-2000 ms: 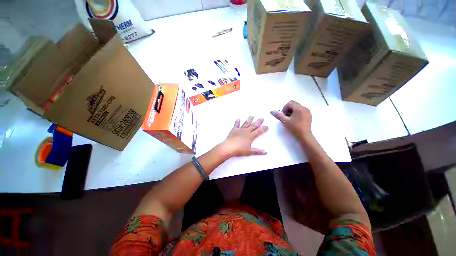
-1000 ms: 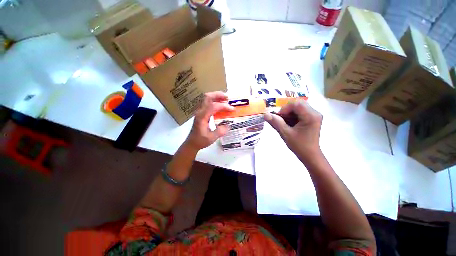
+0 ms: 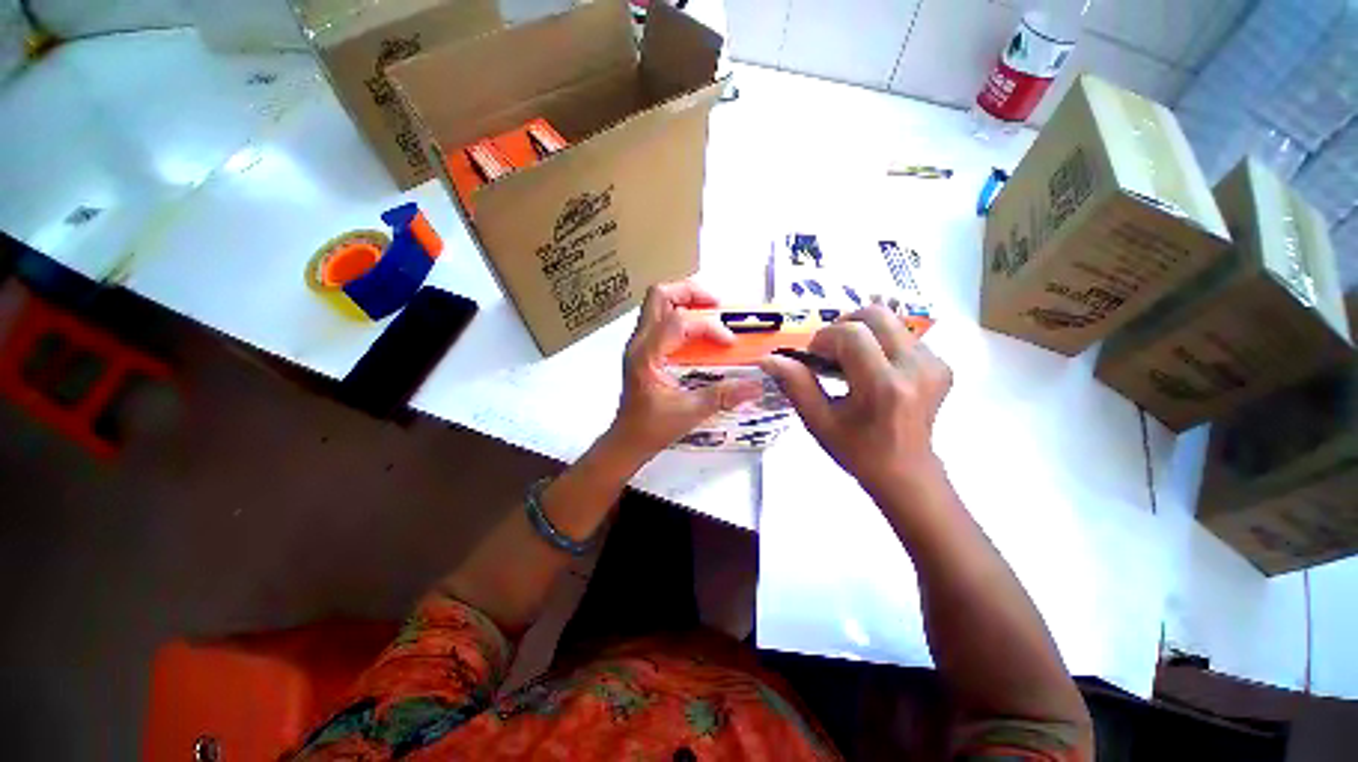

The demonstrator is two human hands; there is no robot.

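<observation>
An orange and white retail box (image 3: 730, 429) stands at the table's front edge, its orange top with a dark hang slot facing up. My left hand (image 3: 667, 365) grips the box's left end, thumb on the near side. My right hand (image 3: 871, 384) is at the right end of the orange top, fingers bent and pinching a small dark thin thing (image 3: 809, 360) against the box; most of it is hidden by the fingers. A second printed box (image 3: 852, 268) lies just behind, partly covered by the hands and the first box.
An open brown carton (image 3: 596, 246) with orange boxes inside stands behind left. A tape dispenser (image 3: 375, 271) and a black phone-like slab (image 3: 410, 354) lie left. Closed brown cartons (image 3: 1102, 216) stand right, a bottle (image 3: 1025, 75) behind. A white sheet (image 3: 894, 551) lies at front right.
The view has shifted left since the oldest frame. Both hands have come from the white sheet to the retail box. Since the middle frame, my right fingers have curled closer over its top.
</observation>
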